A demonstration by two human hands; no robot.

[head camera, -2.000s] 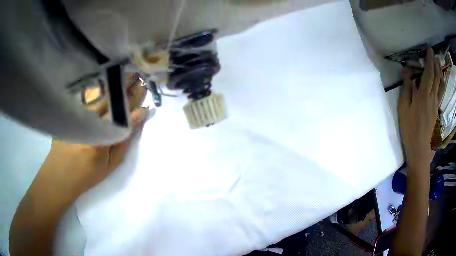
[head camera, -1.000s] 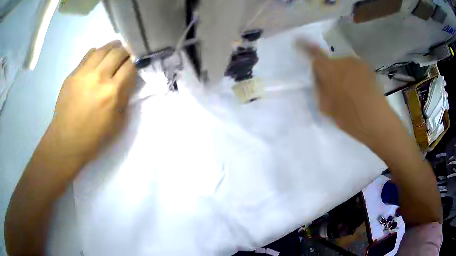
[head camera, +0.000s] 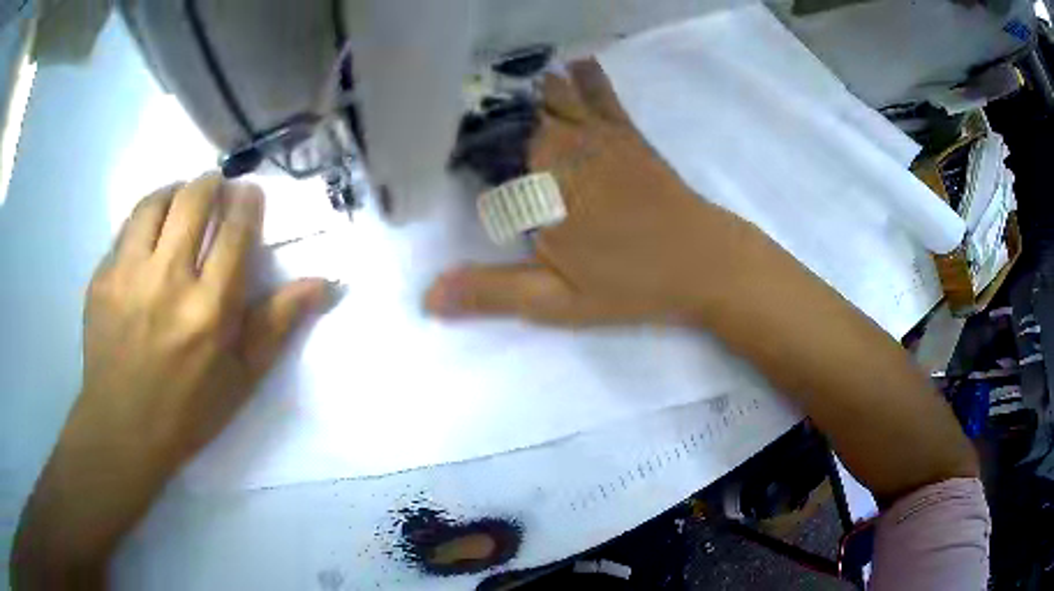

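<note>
A white fabric panel (head camera: 485, 387) lies across the machine bed and runs under the sewing head. My left hand (head camera: 173, 294) rests palm down on it, left of the presser foot and needle (head camera: 341, 191), thumb apart. My right hand (head camera: 624, 225) lies on the panel to the right, fingers stretched back and thumb pointing left. The ribbed cream knob (head camera: 522, 208) partly covers it. Neither hand shows a grip on the fabric. The sewing machine head (head camera: 272, 64) is above the hands. What lies under the palms is hidden.
The white table's near edge has a printed ruler (head camera: 659, 462) and a dark worn patch (head camera: 457, 543). A yellow-brown box (head camera: 959, 271) with white scraps is at far right, beside the panel's curled right end. The dark floor area shows below right.
My right hand has moved from the box area to beside the needle area. The panel's near edge has shifted back, uncovering the ruler and worn patch. My left hand is now flatter, nearer the wearer.
</note>
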